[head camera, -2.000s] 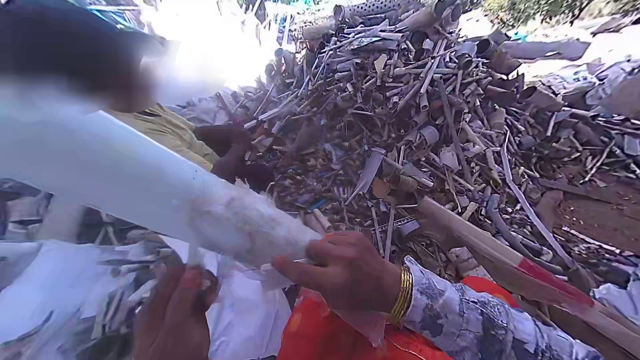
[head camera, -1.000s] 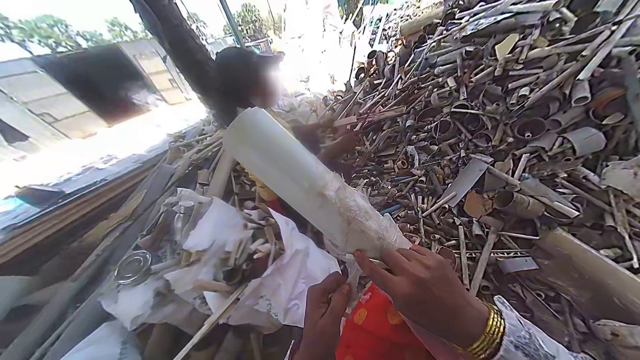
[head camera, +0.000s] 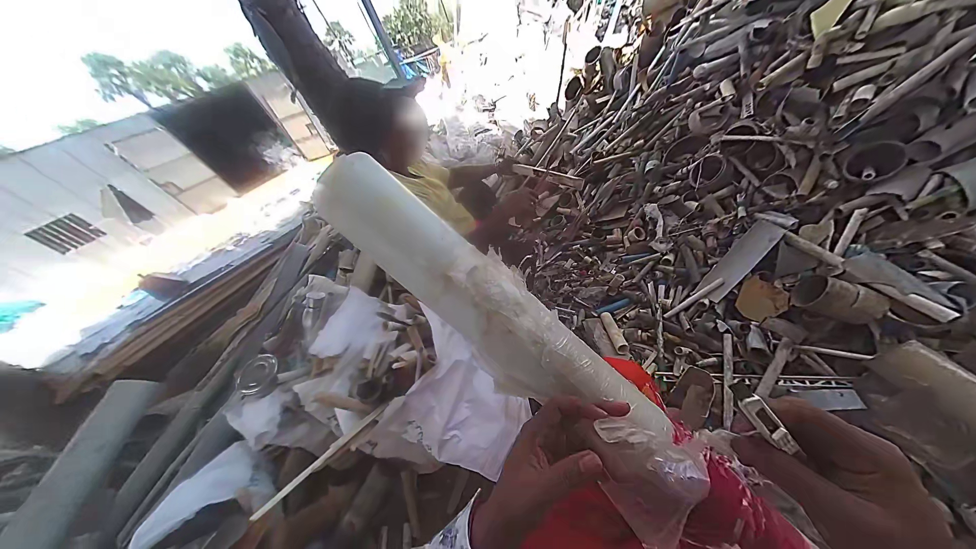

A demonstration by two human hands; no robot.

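A thick white plastic pipe (head camera: 435, 236) slants from the upper left down to my lap. Torn, cloudy plastic film (head camera: 526, 305) clings to its middle, and loose clear film (head camera: 656, 457) bunches around its lower end. My left hand (head camera: 557, 465) grips the film-covered lower end, thumb on top. To the right, apart from the pipe, my right hand (head camera: 846, 465) holds a small metal tool (head camera: 766, 427) between thumb and fingers; its exact kind cannot be told. Red cloth (head camera: 579, 511) lies beneath the pipe and hands.
A large heap of scrap pipes (head camera: 686, 191) rises ahead and right. A person in a yellow top (head camera: 435, 191) sits just beyond the pipe, hands at the heap. White sacking (head camera: 457, 389) with scrap lies left of my lap. Long grey pipes (head camera: 91, 457) lie farther left.
My right hand has come off the pipe's lower end and moved right, the small metal tool now visible in it. My left hand has come onto the film-covered end. The view has swung.
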